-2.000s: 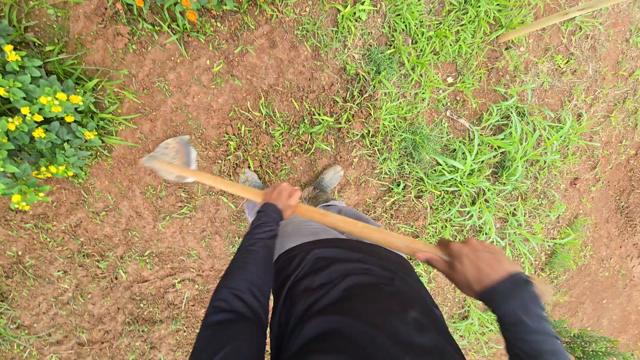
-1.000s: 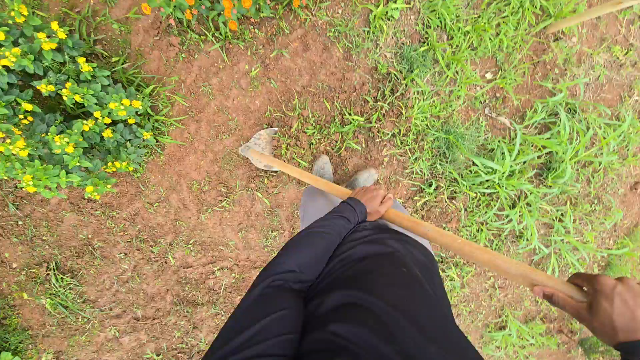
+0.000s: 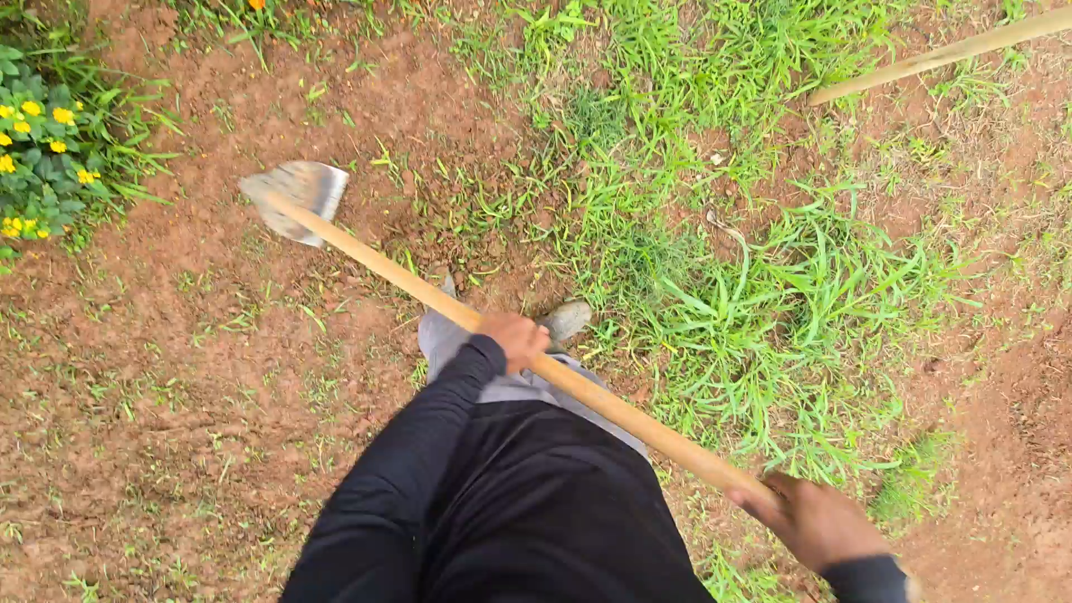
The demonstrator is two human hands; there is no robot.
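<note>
A hoe with a long wooden handle (image 3: 620,408) runs slantwise across the front of my body. Its broad metal blade (image 3: 303,199), soil-stained and slightly blurred, is at the upper left over reddish soil; whether it touches the ground I cannot tell. My left hand (image 3: 515,342) is closed around the middle of the handle, above my legs. Near the handle's rear end, at the lower right, my right hand (image 3: 816,517) grips the wood. Short green weeds (image 3: 502,209) grow in the soil between the blade and my feet.
A bush with yellow flowers (image 3: 50,159) stands at the left edge. Thick grass (image 3: 779,310) grows to the right of my feet. Another wooden pole (image 3: 938,57) reaches in from the upper right corner. My shoe (image 3: 567,320) is just beyond the handle.
The hoe blade has moved left, away from my feet, since one second ago. Both hands have kept hold of the handle throughout. The view has shifted somewhat.
</note>
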